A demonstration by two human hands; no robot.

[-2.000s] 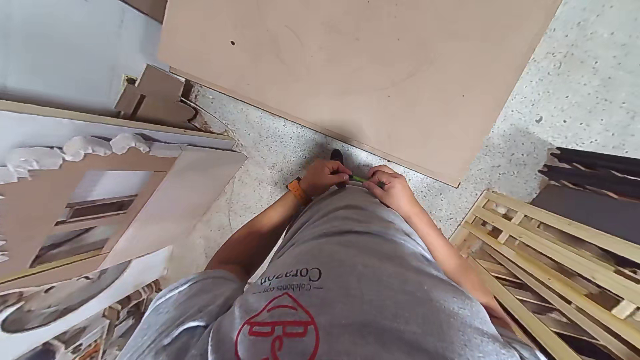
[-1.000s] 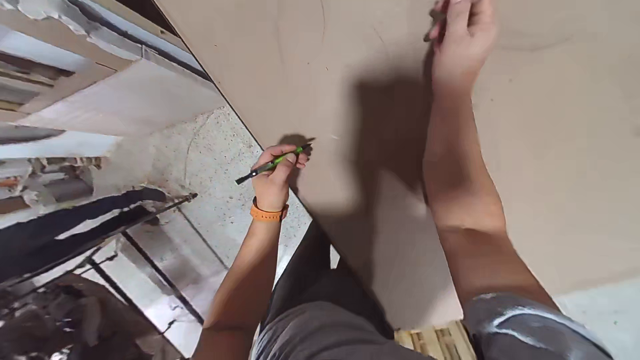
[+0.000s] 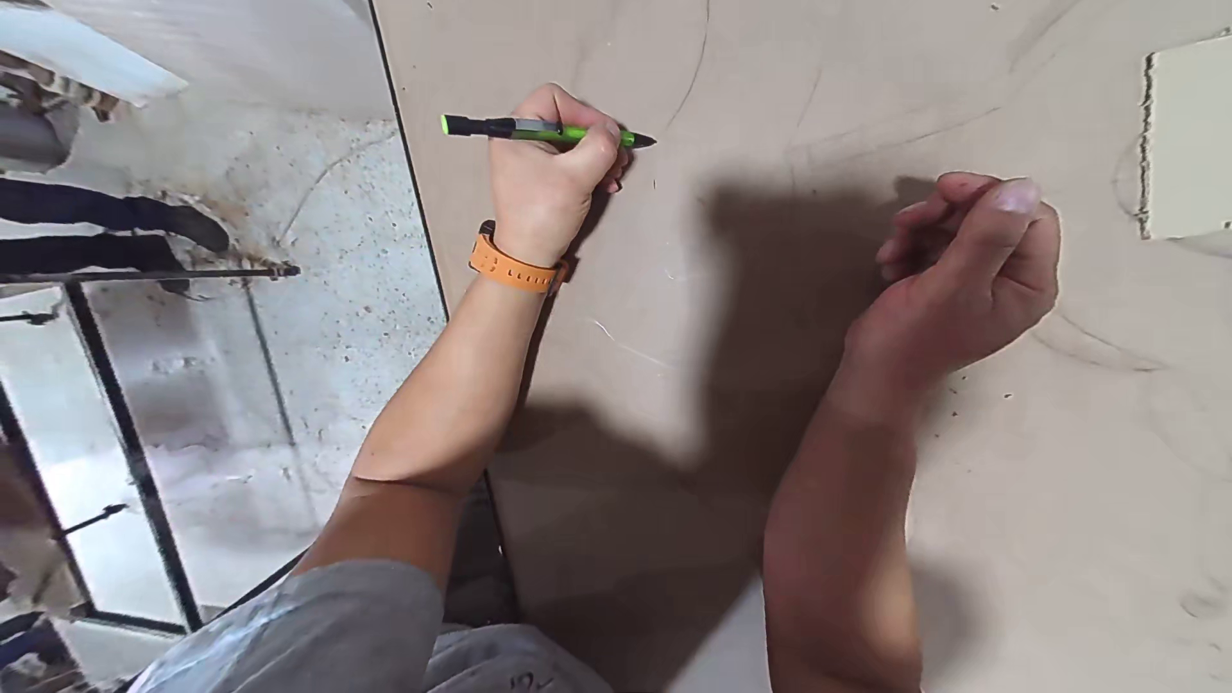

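My left hand (image 3: 558, 173), with an orange watch band (image 3: 516, 269) at its wrist, grips a green and black mechanical pencil (image 3: 577, 135). The pencil's dark tip points right, close over a large light-brown board (image 3: 616, 385); whether it touches the surface I cannot tell. To the right, my right hand (image 3: 972, 250) is held over the same board with its fingers curled and the thumb on top. Nothing shows in it, though the inside of the fingers is partly hidden. Faint curved lines mark the board around both hands.
A pale piece with a rough edge (image 3: 1189, 140) lies on the board at the upper right. Left of the board's dark edge is speckled floor (image 3: 356, 337). A black metal frame (image 3: 130, 443) stands at the left, and a person's dark-clad legs (image 3: 96, 217) show above it.
Two seconds ago both hands were together at the pencil before my body. They have since parted over the board, the left keeping the pencil. The view has shifted strongly.
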